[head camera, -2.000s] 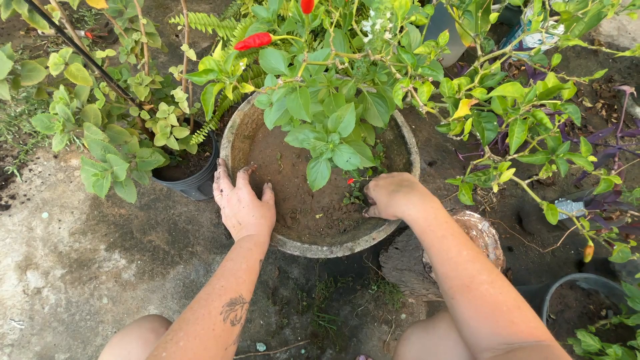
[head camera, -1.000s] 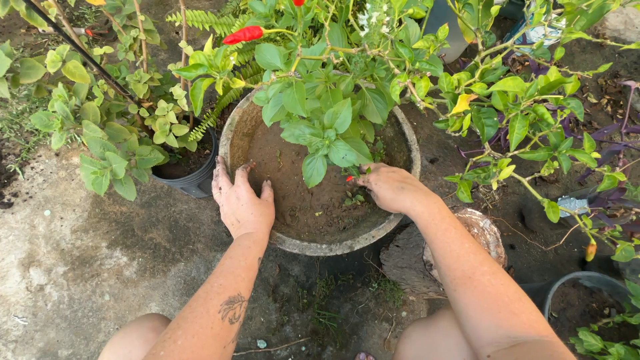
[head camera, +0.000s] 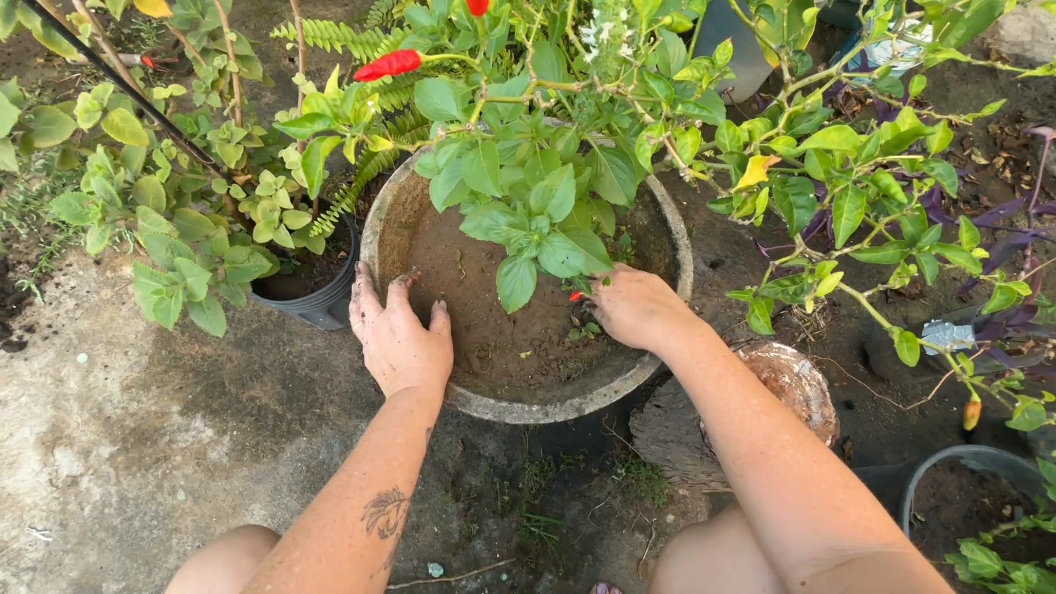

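Observation:
A round concrete planter holds brown soil and a leafy green plant that leans over it. My left hand rests on the planter's left rim, soil on its fingers, which are spread and hold nothing. Inside the right part of the planter is my right hand, its fingers bent down at the soil beside small green seedlings and a small red chili pepper. Leaves and the hand itself hide its fingertips, so whether it grips anything does not show.
A black plastic pot with a bushy plant stands left of the planter. Chili branches with a red pepper spread above and to the right. A cut log lies near my right forearm; another dark pot is at lower right.
My right hand has shifted slightly within the right side of the planter, its fingers changing pose near the seedlings. My left hand has stayed on the rim.

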